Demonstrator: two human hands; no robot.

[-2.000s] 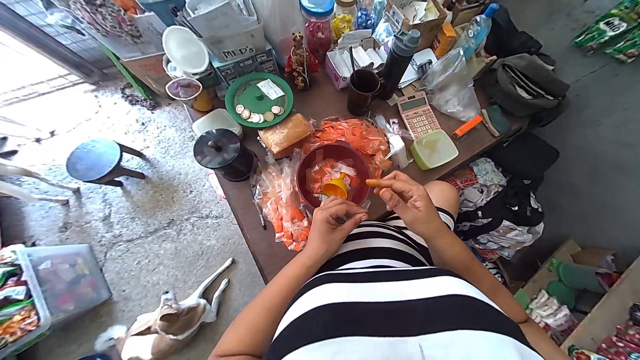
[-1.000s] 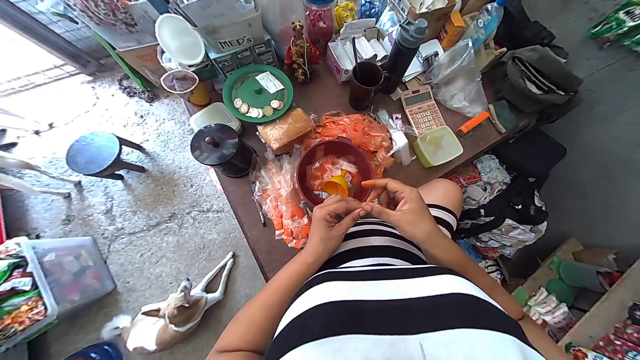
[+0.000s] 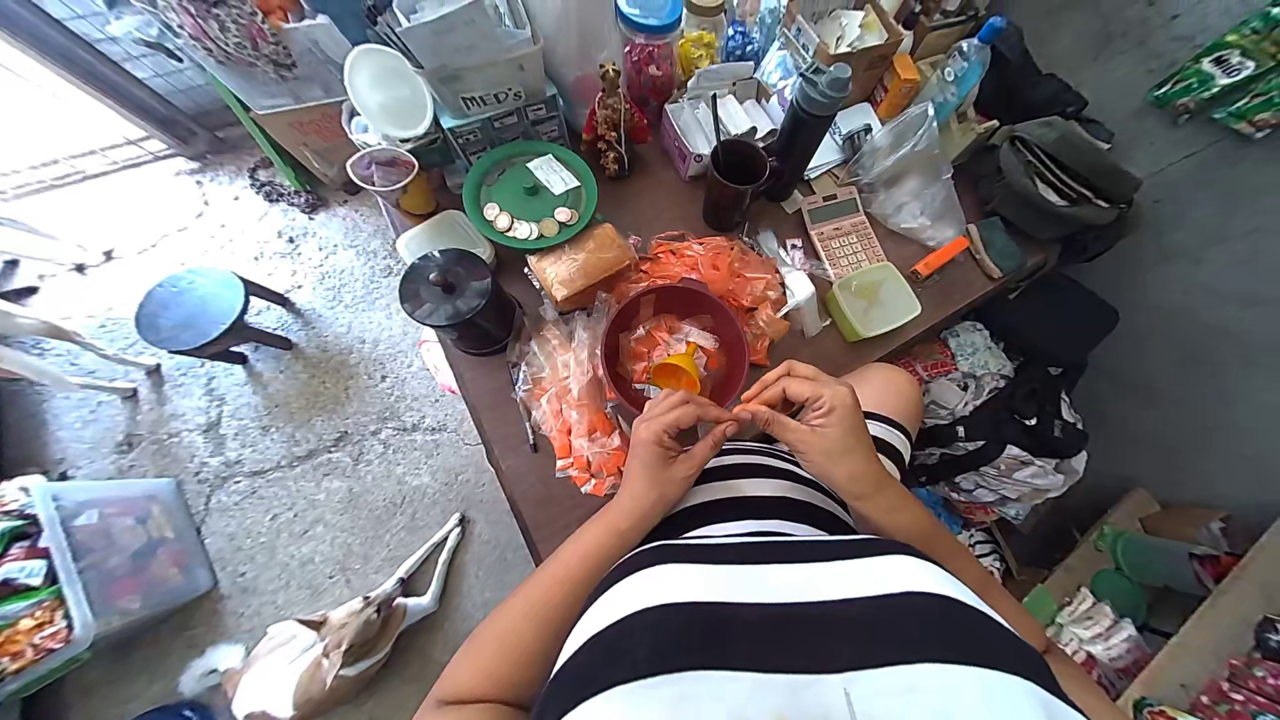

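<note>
Just below a dark red plastic bowl (image 3: 735, 335), my left hand (image 3: 680, 435) and my right hand (image 3: 810, 425) meet fingertip to fingertip. Between them they pinch a small orange piece, apparently a plastic packet, mostly hidden by the fingers. Inside the bowl lie small orange packets and a yellow funnel (image 3: 677, 370). Clear plastic packets with orange contents (image 3: 580, 400) are heaped left of the bowl, and more orange packets (image 3: 725, 270) lie behind it. A brown wrapped block (image 3: 582, 265) rests at the bowl's upper left.
Around the bowl stand a black lidded canister (image 3: 455, 295), a green plate with coins (image 3: 480, 190), a dark mug (image 3: 733, 190), a pink calculator (image 3: 842, 235) and a pale green container (image 3: 873, 300). An orange cutter (image 3: 940, 258) lies near the table edge. A dog (image 3: 330, 640) lies on the floor.
My hands were apart two seconds ago, with a thin orange-brown piece in the right fingers. They have come together at the fingertips below the bowl. The dog's head has shifted.
</note>
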